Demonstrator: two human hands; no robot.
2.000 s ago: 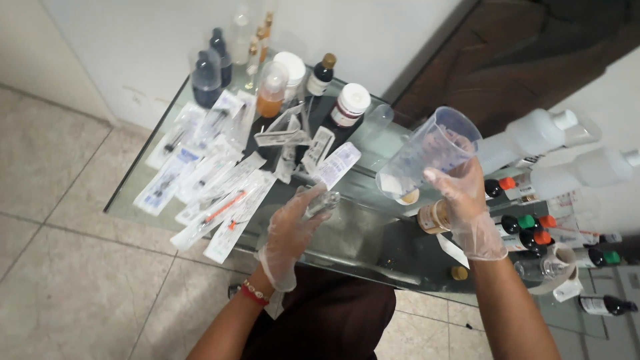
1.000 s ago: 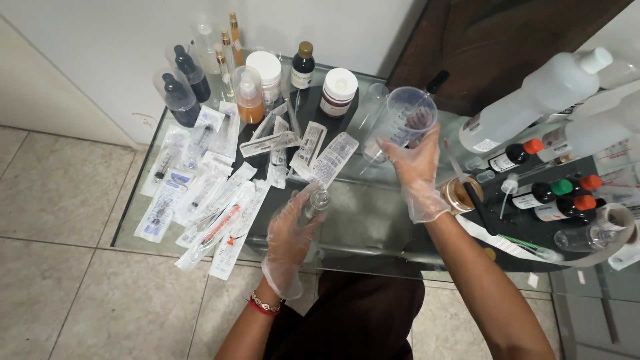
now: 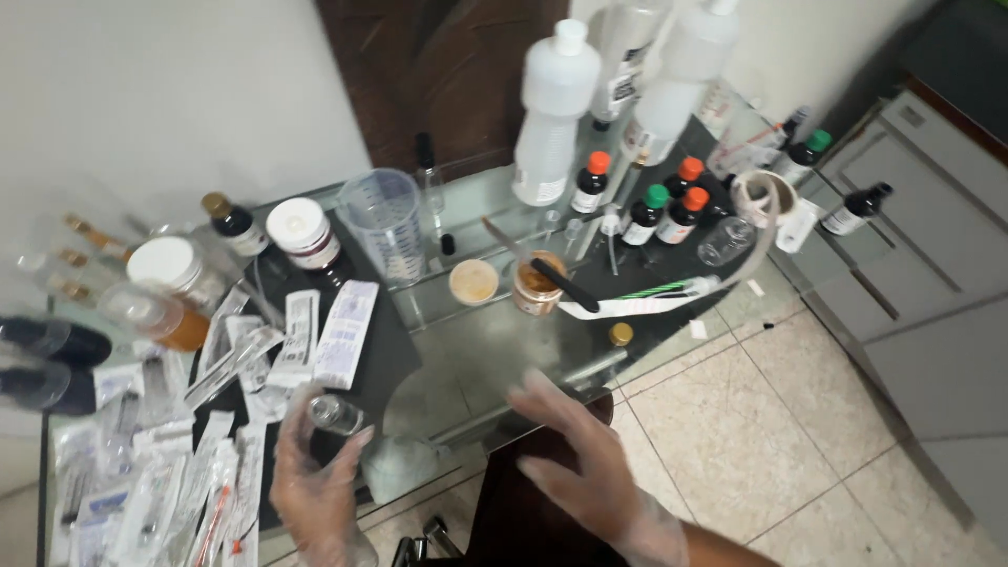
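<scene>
My left hand (image 3: 319,480), in a clear thin glove, holds a small clear glass vial (image 3: 336,415) between thumb and fingers. My gloved right hand (image 3: 583,465) hangs over the table's front edge with its fingers apart and nothing in them. Beyond it a jar of brown paste (image 3: 537,293) stands uncovered, a dark-handled spatula (image 3: 563,281) lying across its mouth. Beside the jar is a pale round lid (image 3: 473,282). The graduated plastic beaker (image 3: 386,228) stands upright behind the lid. Wrapped syringes (image 3: 157,480) cover the table's left part.
White-capped plastic bottles (image 3: 551,118) stand at the back. Several dark bottles with orange or green caps, such as one green-capped bottle (image 3: 646,216), are at the right. A gold cap (image 3: 620,335) lies near the glass table's front edge. White-lidded jars (image 3: 303,232) stand at the left back.
My right hand has let go of the beaker, which now stands on the table, and has drawn back toward the front edge. The vial remains in my left hand. The view has swung right.
</scene>
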